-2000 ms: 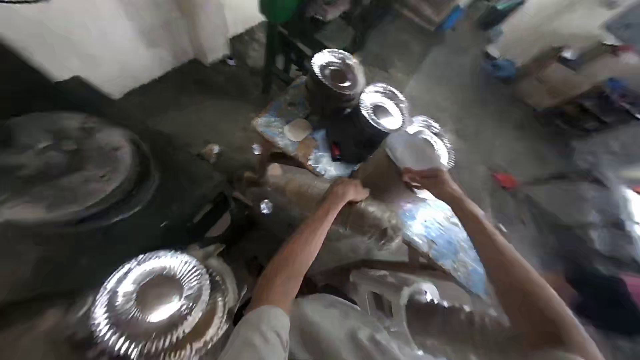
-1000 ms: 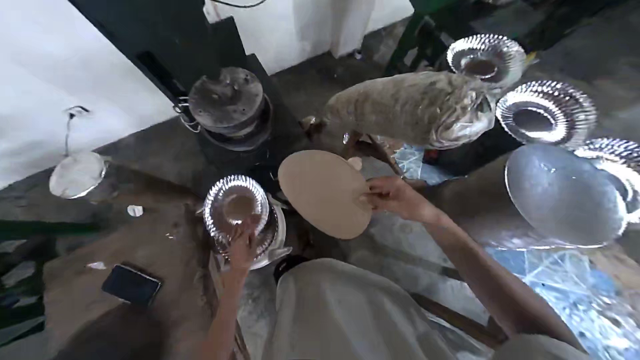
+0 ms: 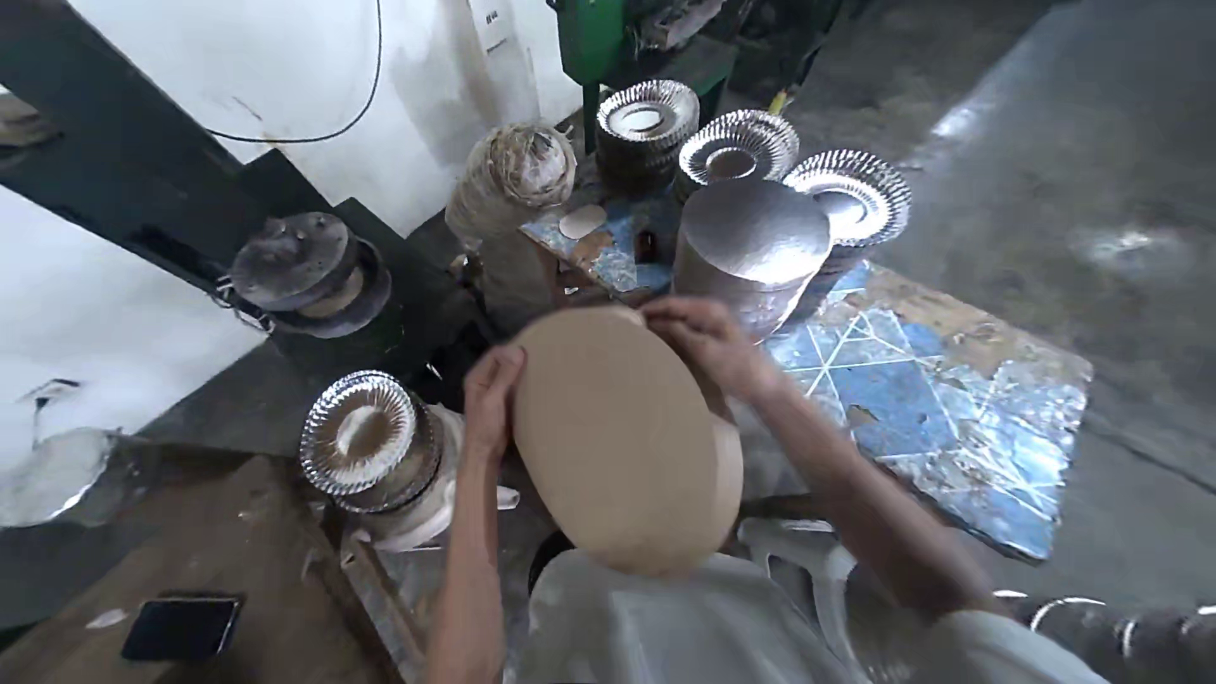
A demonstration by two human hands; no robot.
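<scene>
In front of my body I hold round brown cardboard discs (image 3: pixel 617 437), at least two overlapping. My left hand (image 3: pixel 491 399) grips their left edge, thumb on top. The fingers of my right hand (image 3: pixel 703 342) are at the top right edge. Left of my left forearm, a stack of silver foil plates (image 3: pixel 359 432) sits on a white support. Beyond my right hand stands a tall stack of silver-faced discs (image 3: pixel 755 233). Behind it are several stacks of fluted silver plates (image 3: pixel 649 112).
A press die (image 3: pixel 304 266) with a round head is at the left. A worn blue-patterned table (image 3: pixel 950 408) lies right. A wrapped bundle (image 3: pixel 518 180) stands near the wall. A phone (image 3: pixel 180 627) rests on a brown surface (image 3: pixel 256 560) at lower left.
My left hand has moved from the foil plates at the left to the cardboard discs. A second before, only my right hand held a brown disc. The view has turned.
</scene>
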